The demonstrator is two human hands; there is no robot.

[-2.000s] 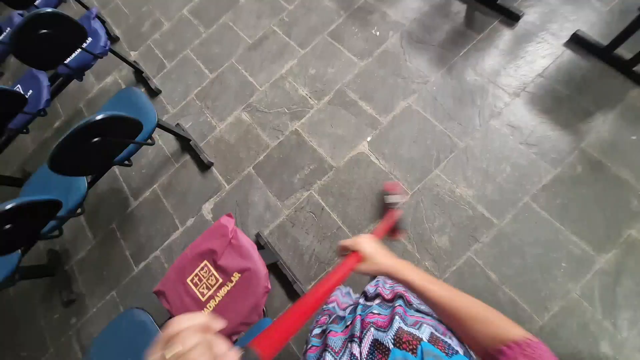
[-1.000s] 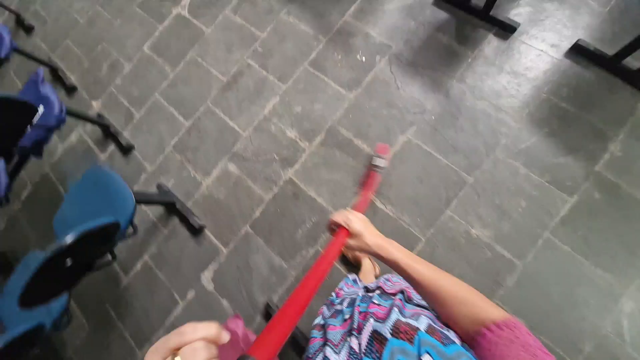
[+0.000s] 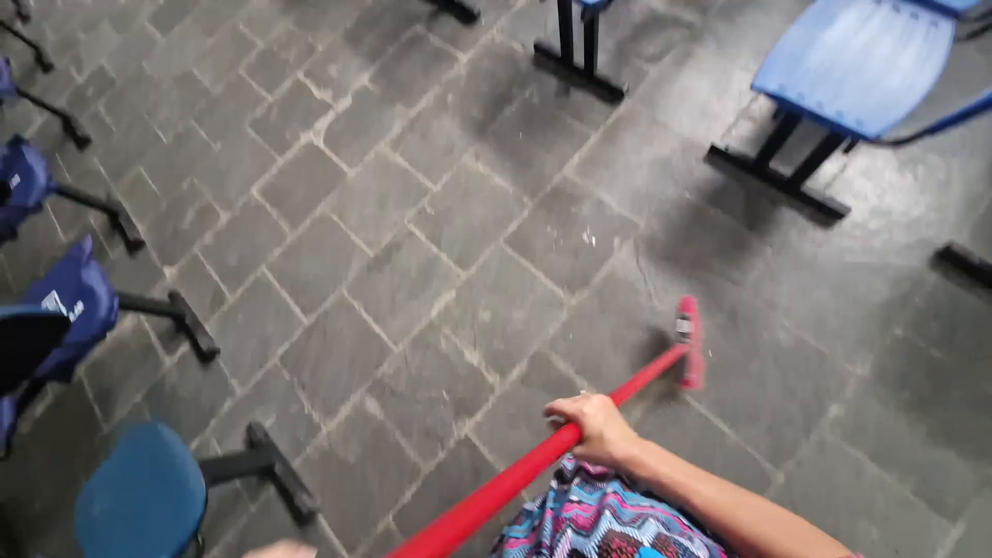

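A red-headed broom [image 3: 689, 342] rests head down on grey slate floor tiles, and its long red handle runs down and left to the bottom edge. My right hand [image 3: 593, 428] is closed around the lower part of the handle, a little above the head. Only a small part of my left hand [image 3: 280, 550] shows at the bottom edge, left of the handle; its fingers and what it holds are hidden. Small pale bits of debris [image 3: 589, 237] lie on the tiles up and left of the head.
At the lower left stands a blue chair [image 3: 142, 492] on a black metal foot. Dark blue bags [image 3: 81, 298] hang or lie on chairs along the left. A light blue chair [image 3: 856, 66] stands at the upper right, with more black chair feet [image 3: 577, 74] near the top.
The view has shifted forward, bringing in the blue chair at the upper right. The maroon bag seen on a chair earlier is out of view. My left hand has dropped mostly out of frame.
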